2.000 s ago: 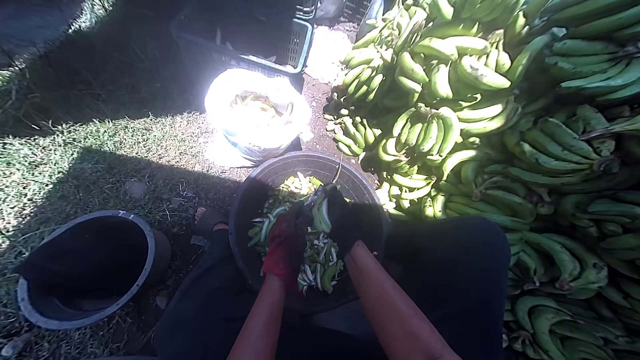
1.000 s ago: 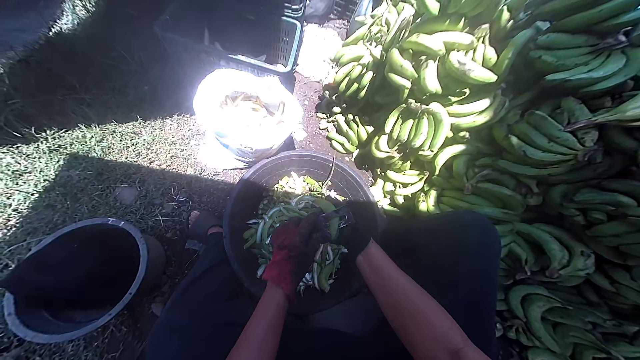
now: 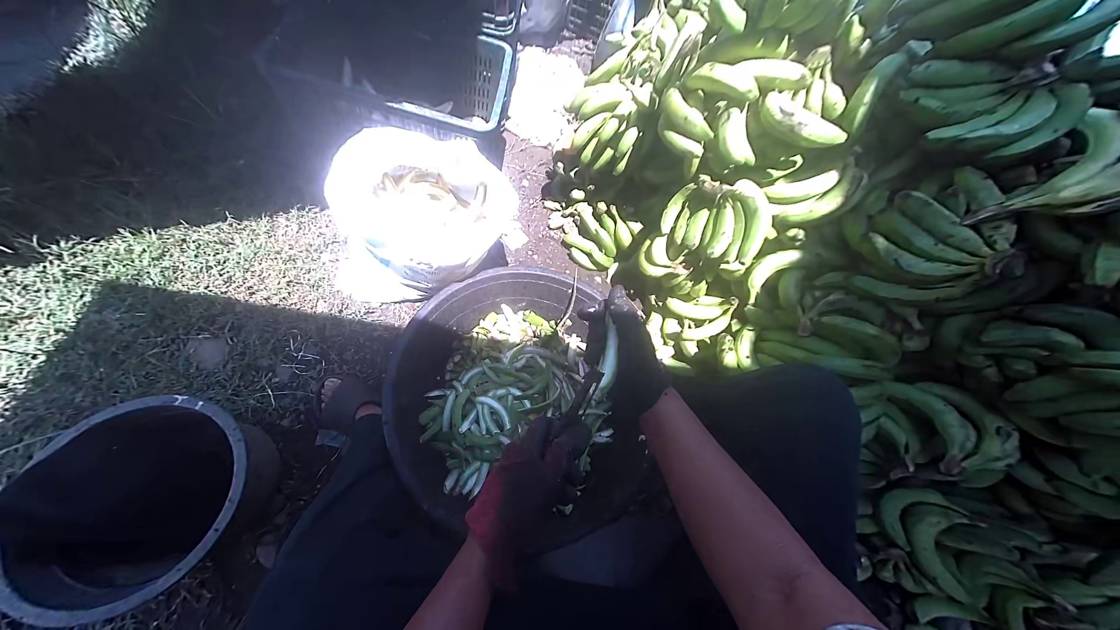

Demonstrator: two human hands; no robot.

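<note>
My left hand [image 3: 529, 481], in a red and black glove, is closed around a dark, narrow tool [image 3: 584, 395] that looks like a knife. Just beyond it, my right hand [image 3: 632, 354], in a dark glove, grips a slim green banana [image 3: 609, 354], tilted upright. The tool's tip is close to the banana's lower end; contact is unclear. Both hands are over a large round dark basin [image 3: 404, 376] between my legs. Green and whitish strips of banana peel [image 3: 490, 407] lie in it, with yellow-green pieces in the sunlit far part.
Heaped green banana bunches [image 3: 726, 219] fill the right side. Beyond the basin stands a white sack [image 3: 350, 188] holding pale pieces, near a plastic crate [image 3: 497, 83]. A dark bucket [image 3: 232, 490] stands at the lower left on grass. My sandalled foot [image 3: 350, 398] is beside the basin.
My hands were close together over the peel; now they are farther apart. My right hand has moved away from me, toward the basin's far right rim, with the banana plainly showing.
</note>
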